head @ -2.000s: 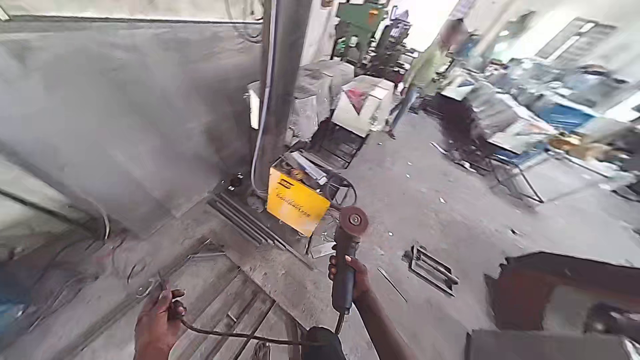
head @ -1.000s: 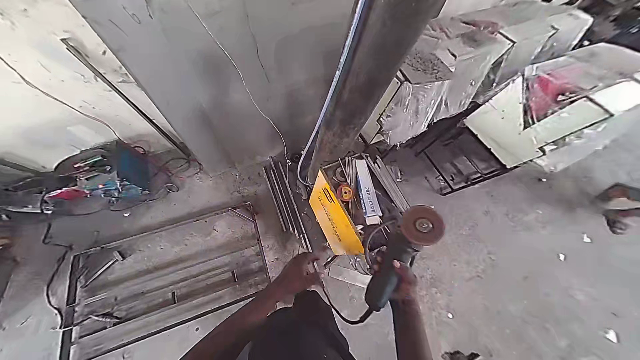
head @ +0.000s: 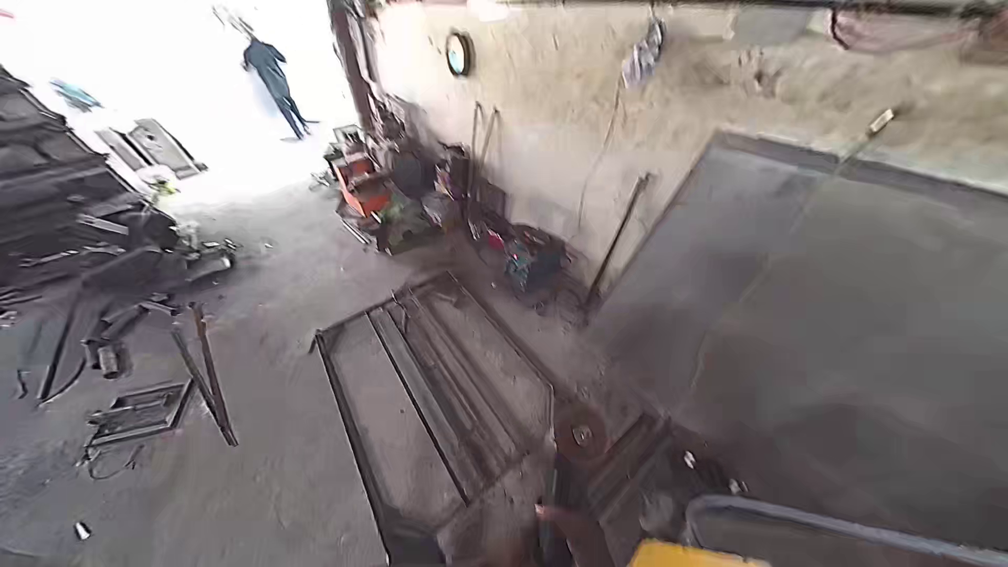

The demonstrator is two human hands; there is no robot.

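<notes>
An angle grinder with a round brown disc [head: 581, 433] points up at the lower middle, its dark body running down to the bottom edge. My right hand [head: 573, 529] is wrapped around that body, blurred and partly cut off. Beyond the grinder, a rectangular metal frame [head: 353, 438] with long bars across it lies on the concrete floor. Part of a yellow machine case [head: 693, 556] shows at the bottom edge, right of my right hand. My left hand cannot be made out in this view.
A large grey metal sheet [head: 827, 331] leans on the wall at right. Tools and an orange box [head: 364, 193] stand along the wall. Scrap metal [head: 118, 260] and a small metal frame [head: 142, 413] lie at left. A person [head: 272, 79] stands far off in the bright opening.
The view has swung strongly to the left. My left hand, seen in both earlier frames, is no longer visible. The grinder is still in my right hand.
</notes>
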